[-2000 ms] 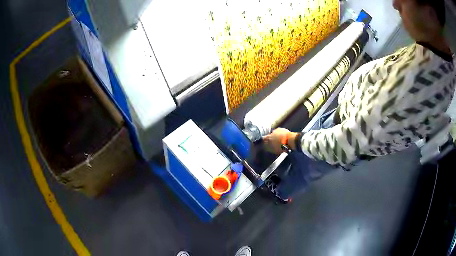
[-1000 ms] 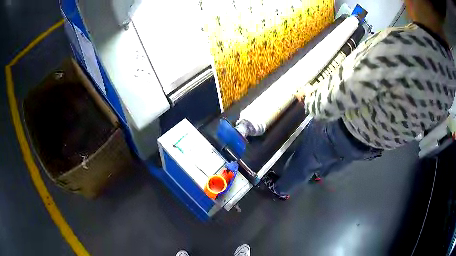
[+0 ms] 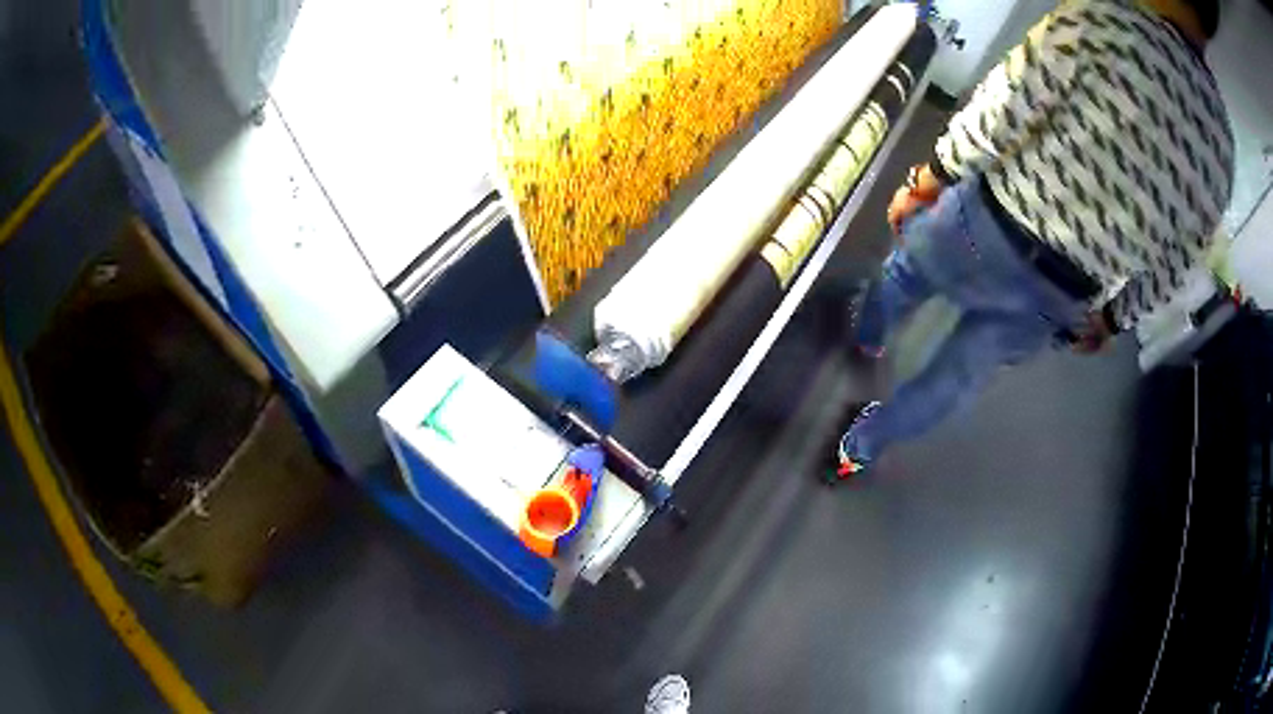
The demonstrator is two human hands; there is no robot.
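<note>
Neither of my hands is in the picture. A long pale cream fabric roll [image 3: 754, 188] lies across the machine front, with crumpled clear plastic wrap [image 3: 621, 357] at its near left end. Behind it hangs a yellow-orange printed fabric [image 3: 656, 126] with small dark motifs, fading to white at the top. Below the cream roll is a pale yellow cloth with black bars [image 3: 824, 195] on a dark roller [image 3: 698, 370]. A thin white front rail [image 3: 782, 328] runs along the outer edge. A blue plate [image 3: 574, 378] stands at the roll's left end.
A white and blue control box [image 3: 482, 433] holds an orange ring [image 3: 552, 513] and a blue piece. An open brown cardboard box [image 3: 231, 488] stands left of the machine, near a yellow floor line [image 3: 84, 586]. A person [image 3: 1075, 181] stands right of the front rail. My shoe [image 3: 669, 693] shows below.
The person has let go of the roll, moved away from its left end and now stands off the rail. The cream roll and barred cloth are more exposed. The machine has shifted left in view.
</note>
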